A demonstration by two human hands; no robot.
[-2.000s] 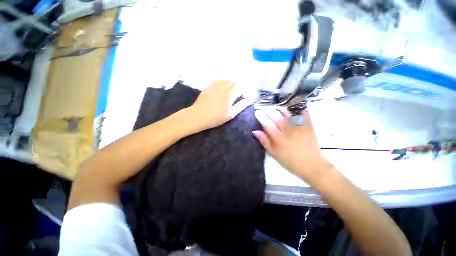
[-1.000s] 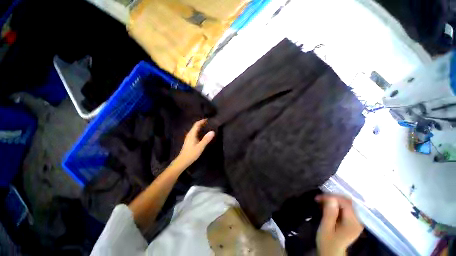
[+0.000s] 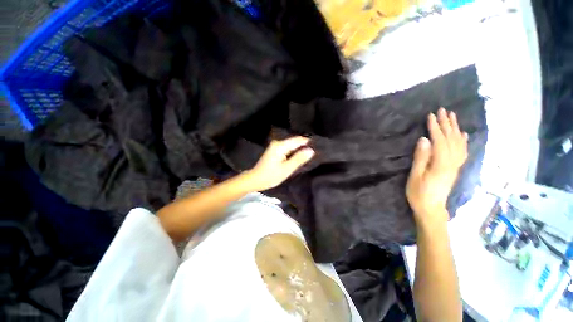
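Note:
A dark cloth panel (image 3: 371, 144) lies on the white table (image 3: 515, 94), with folds running along it, and hangs over the edge towards my lap. My right hand (image 3: 438, 157) rests flat on its right part, fingers spread. My left hand (image 3: 281, 162) is at the panel's left end, thumb and fingers bent around a dark fold of cloth. Whether the fold belongs to the panel or to the heap beside it is hard to tell.
A blue plastic basket (image 3: 38, 82) heaped with dark cloth (image 3: 157, 94) stands at the left. Yellow-tan cardboard (image 3: 364, 22) lies at the top. Part of the white sewing machine (image 3: 540, 201) shows at the lower right.
The view has turned further left towards the basket. My right hand has moved from the table's front edge onto the panel. My left hand stays by the panel's left end.

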